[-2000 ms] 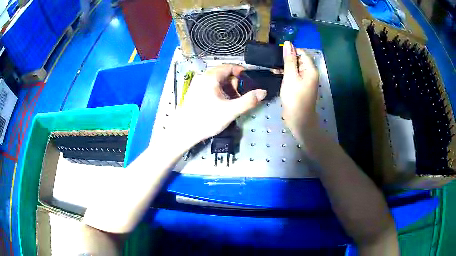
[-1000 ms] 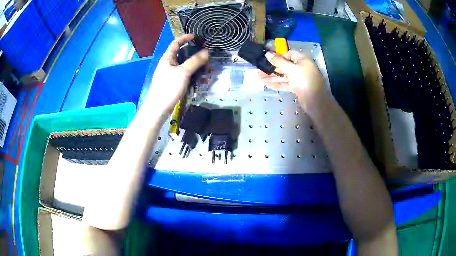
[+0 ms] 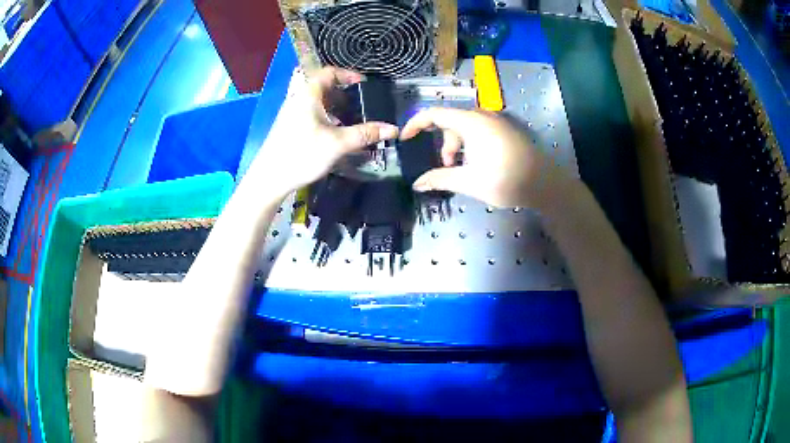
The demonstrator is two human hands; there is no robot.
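Observation:
My left hand (image 3: 316, 130) grips a black power adapter (image 3: 378, 105) just before the fan, over the fixture; its prongs point toward me. My right hand (image 3: 472, 156) grips another black adapter (image 3: 418, 157) a little nearer and to the right, prongs also toward me. Two more black adapters lie on the perforated plate (image 3: 485, 264) below the hands: one (image 3: 380, 227) in the middle, prongs toward me, and one (image 3: 333, 208) left of it, slightly turned. The hands partly hide the fixture (image 3: 442, 91).
A round fan grille (image 3: 372, 39) stands behind. A yellow-orange block (image 3: 488, 84) lies right of the fixture, a yellow tool (image 3: 301, 208) at left. A carton of black adapters (image 3: 706, 147) is at right. A green crate (image 3: 147, 192) with cartons and a blue bin (image 3: 203, 138) are at left.
Both hands have come closer together over the fixture's near side, each with an adapter. The right hand's adapter has moved down and left and turned prongs toward me. The yellow-orange block is now uncovered.

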